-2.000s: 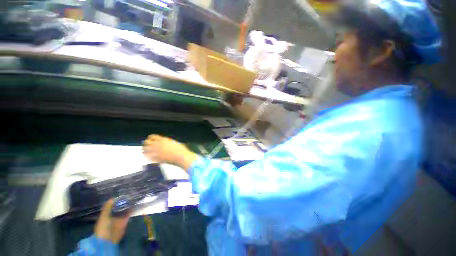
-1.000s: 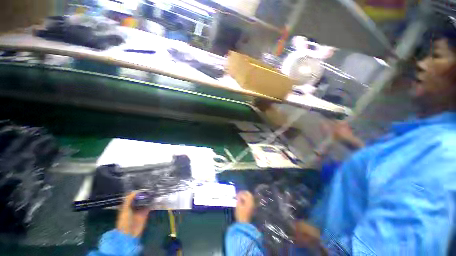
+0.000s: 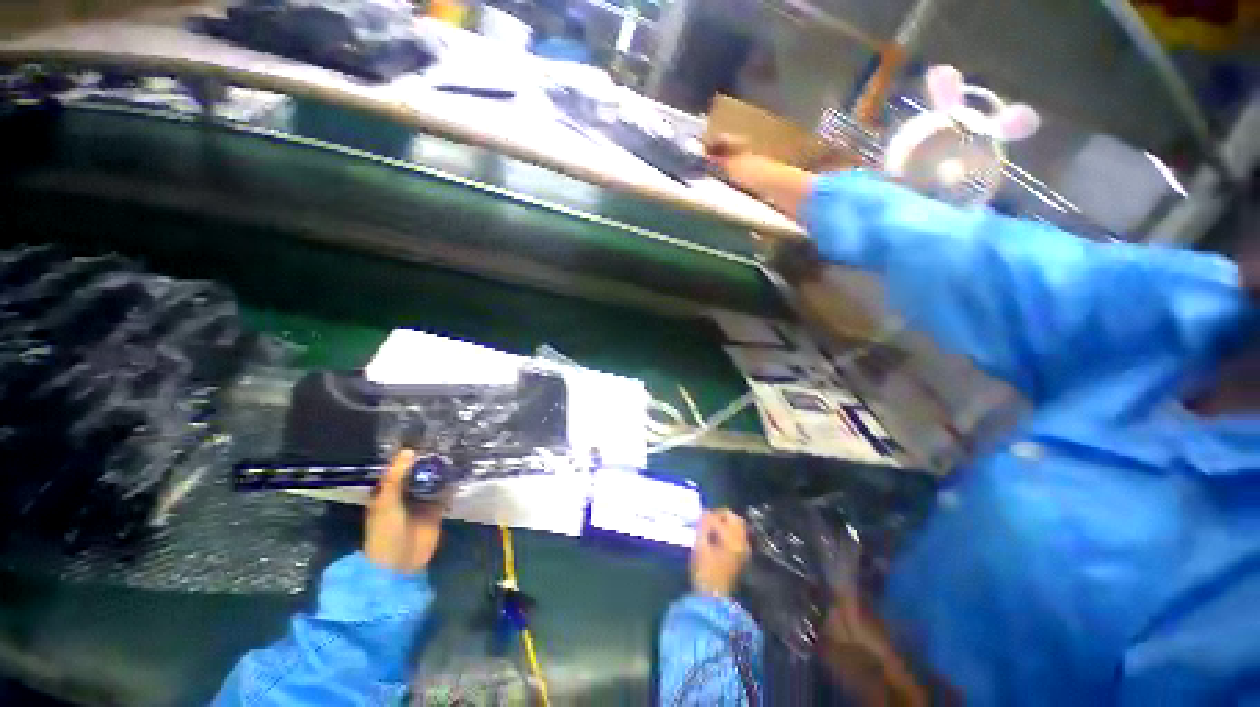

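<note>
A black plastic assembly (image 3: 332, 414) with a slotted bar along its front edge lies on a white sheet (image 3: 608, 414), partly under clear film. My left hand (image 3: 405, 514) grips the bar's edge at a round dark part (image 3: 428, 477). A small bright display screen (image 3: 644, 507) with a dark blue edge lies right of the assembly. My right hand (image 3: 720, 550) holds the screen's right edge. A yellow cable (image 3: 509, 559) with a dark connector hangs at the bench front.
Bagged dark assemblies (image 3: 111, 373) are piled left on bubble wrap (image 3: 207, 539). Clear bags (image 3: 795, 566) lie right, beside another person in a blue smock (image 3: 1050, 497). Printed sheets (image 3: 815, 408) lie behind. A raised shelf (image 3: 553, 159) holds a cardboard box (image 3: 760, 131) and a fan (image 3: 951, 163).
The view has shifted, and the bench items sit farther right and higher. My right hand has come from above the assembly to the screen's right edge. The other person's arm now reaches to the shelf.
</note>
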